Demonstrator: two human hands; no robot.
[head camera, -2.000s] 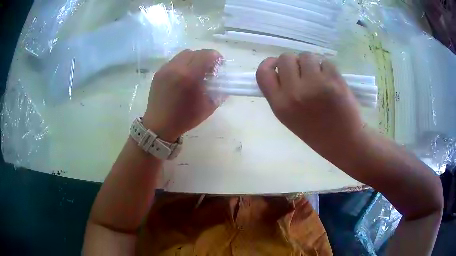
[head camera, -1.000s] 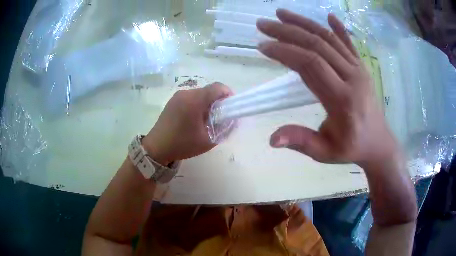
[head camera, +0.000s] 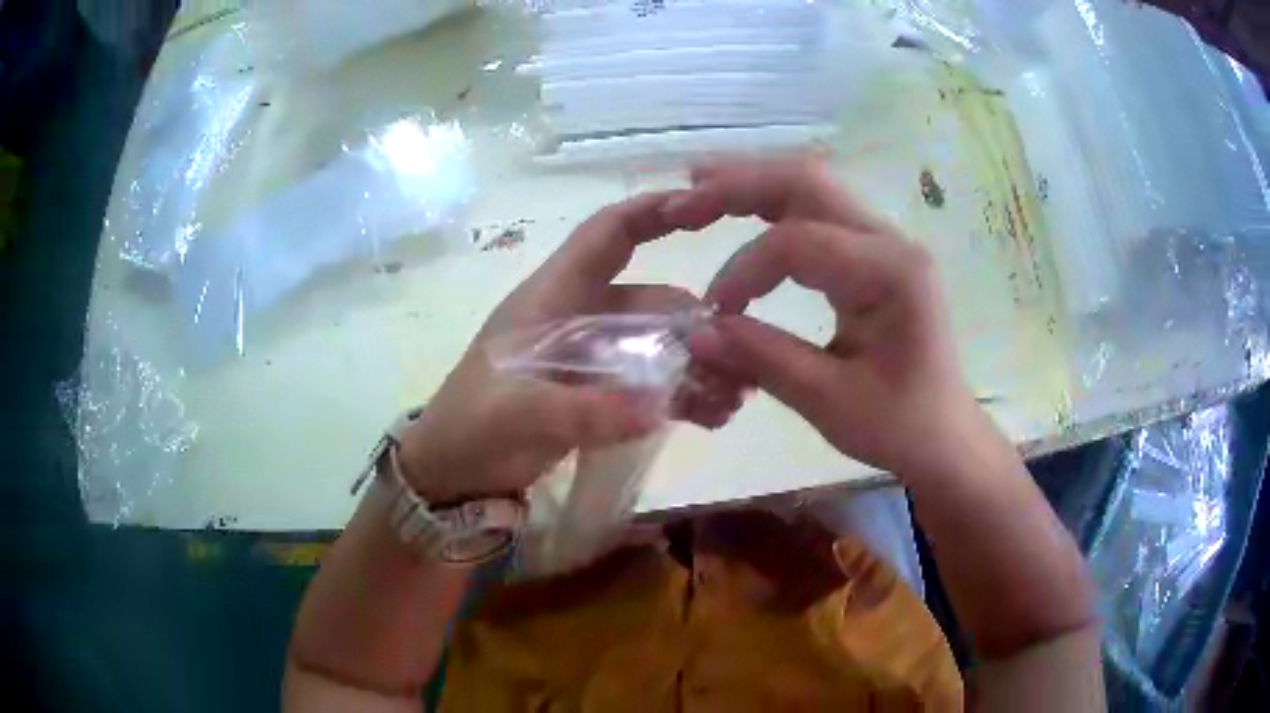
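My left hand (head camera: 557, 383), with a watch at the wrist, is closed around a small clear bag (head camera: 606, 348) in front of my body. The bag's open-looking end shines above the hand. A pale, blurred length, seemingly the sticks in the bag, hangs below the hand towards the table's front edge. My right hand (head camera: 850, 327) pinches the bag's mouth between thumb and finger, its other fingers curved above. Loose white sticks (head camera: 683, 77) lie in rows beyond the hands.
A cream-white table (head camera: 334, 460) has dark stains and yellowish marks. A stack of milky empty bags (head camera: 300, 244) lies left, with crinkled film around it. A bulk pack in clear film (head camera: 1156, 167) lies right. A bin of clear plastic (head camera: 1170, 515) stands below right.
My left hand has turned, so the bundle now points down towards my body. My right hand has moved from open beside the sticks to pinching the bag's mouth.
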